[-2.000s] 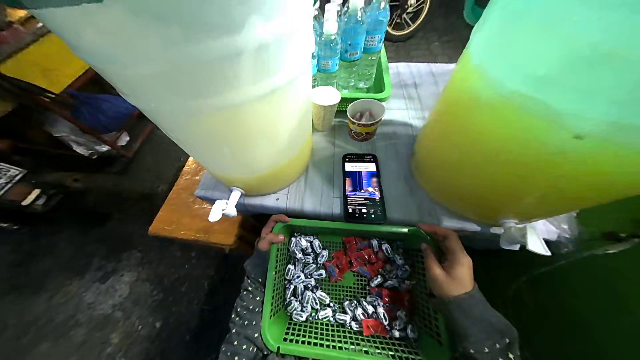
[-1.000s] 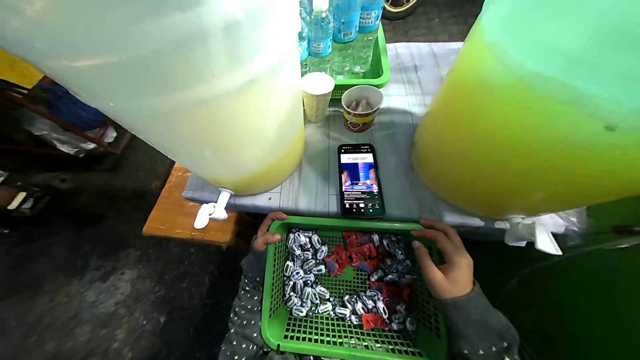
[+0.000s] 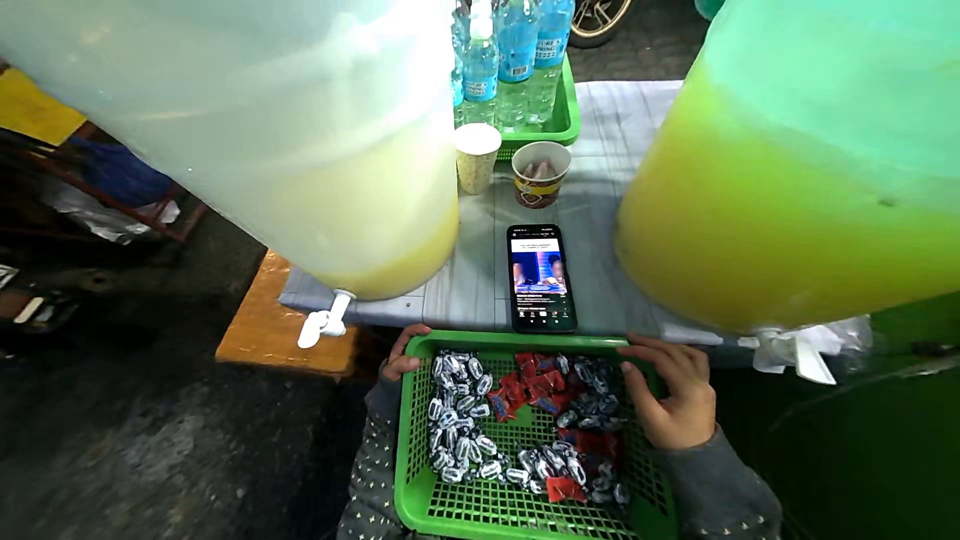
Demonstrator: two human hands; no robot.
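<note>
A green plastic basket (image 3: 480, 529) is at the lower middle, against the table's near edge. Silver-and-black wrapped candies (image 3: 459, 420) line its left side and lie in piles at right. Red wrapped candies (image 3: 529, 386) lie near its far side, with a few more toward the right. My left hand (image 3: 406, 352) grips the basket's far left corner, fingers over the rim. My right hand (image 3: 671, 390) rests on the far right corner, thumb and fingers at the rim. Just beyond the basket a lit smartphone (image 3: 541, 279) lies face up on the table.
Large drink dispensers with white spigots stand at left (image 3: 360, 187) and right (image 3: 787, 210). Between them are a white paper cup (image 3: 477, 159) and a printed paper cup (image 3: 540, 176) with something inside. Behind sits a green tray (image 3: 571, 112) of blue-labelled bottles (image 3: 517, 45). A wooden bench (image 3: 259, 330) is at left.
Both hands have stayed at the basket's far corners, and the candies lie as before. The picture on the phone screen has changed. The view has shifted slightly.
</note>
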